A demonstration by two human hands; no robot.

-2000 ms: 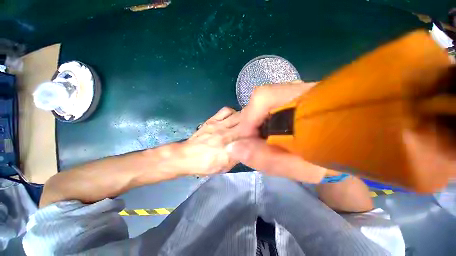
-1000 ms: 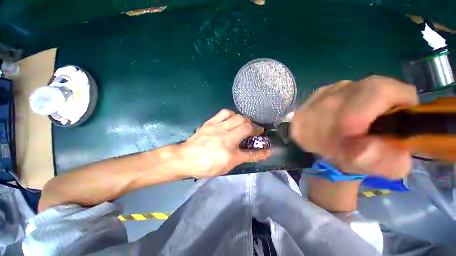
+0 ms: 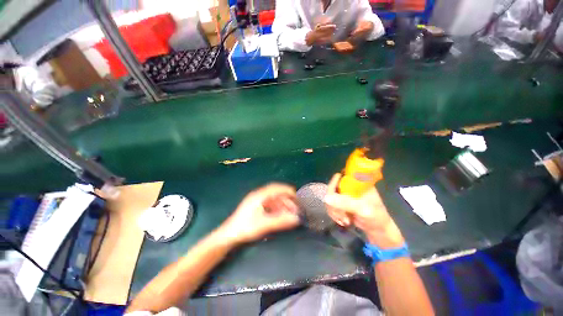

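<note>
My right hand, with a blue wrist band, grips the orange-yellow electric screwdriver, held upright just right of the round grey screw tray. Its lower tip is hidden or blurred. My left hand is raised left of the tray with curled fingers and is blurred. A dark bit shows near its fingertips at the tray's edge; I cannot tell whether the small round unit is in it. One small round unit lies farther forward on the green bench.
A white round item and cardboard sheet are at left. A white tissue and silver spool are at right. Across the bench are a blue box, a black parts tray and a person in a white smock.
The view has tilted up to show the far bench. The screwdriver has swung from lying sideways at right to upright beside the tray. My left hand has lifted away from the bench edge.
</note>
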